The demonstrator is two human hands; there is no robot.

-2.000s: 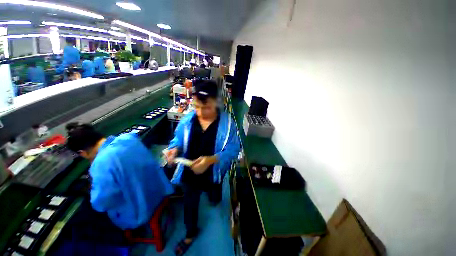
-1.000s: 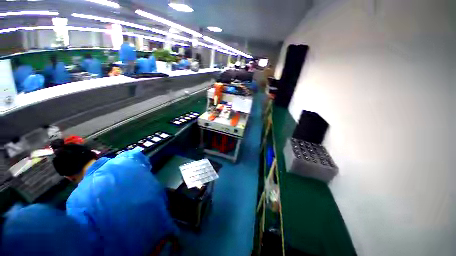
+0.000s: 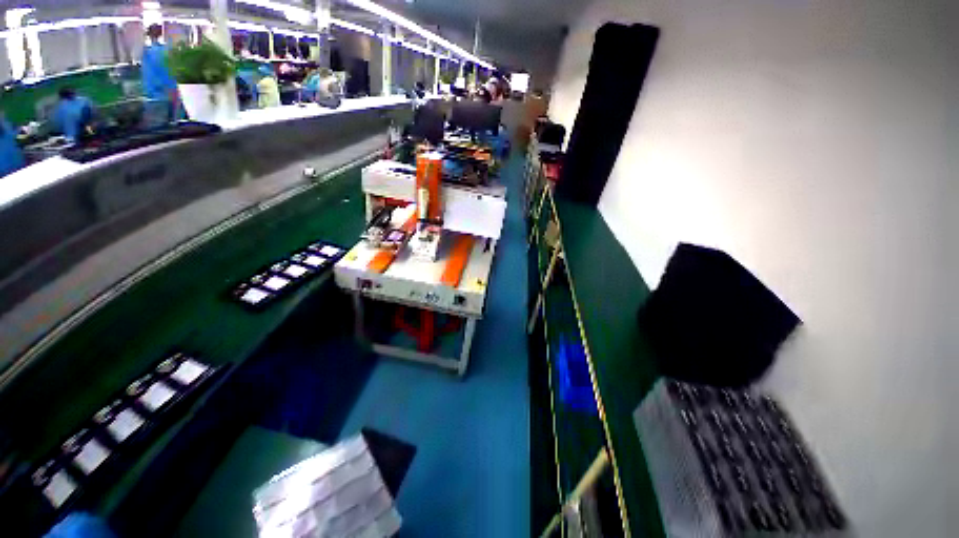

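Note:
Neither of my hands is in the picture. Nearest in front of me, a white sheet or tray with a grid of small cells (image 3: 326, 496) lies on a dark green surface at the bottom. A black tray with pale square pieces (image 3: 124, 425) lies on the green conveyor bench (image 3: 210, 344) at the left. A second such tray (image 3: 286, 275) lies farther along the bench. At the lower right, a grey stack of celled trays (image 3: 741, 457) stands on the green side bench, cut off by the lower edge.
A white and orange machine on a frame (image 3: 415, 278) stands ahead beside the blue floor aisle (image 3: 442, 420). A black box-like stack (image 3: 717, 315) and a tall black stack (image 3: 615, 116) stand along the wall. A potted plant (image 3: 202, 68) is on the ledge. People in blue are at far left.
The view has moved forward along the aisle. The seated person has passed mostly out at the lower left. The machine, grey trays and white gridded item are nearer. The walking person seen earliest is gone from view.

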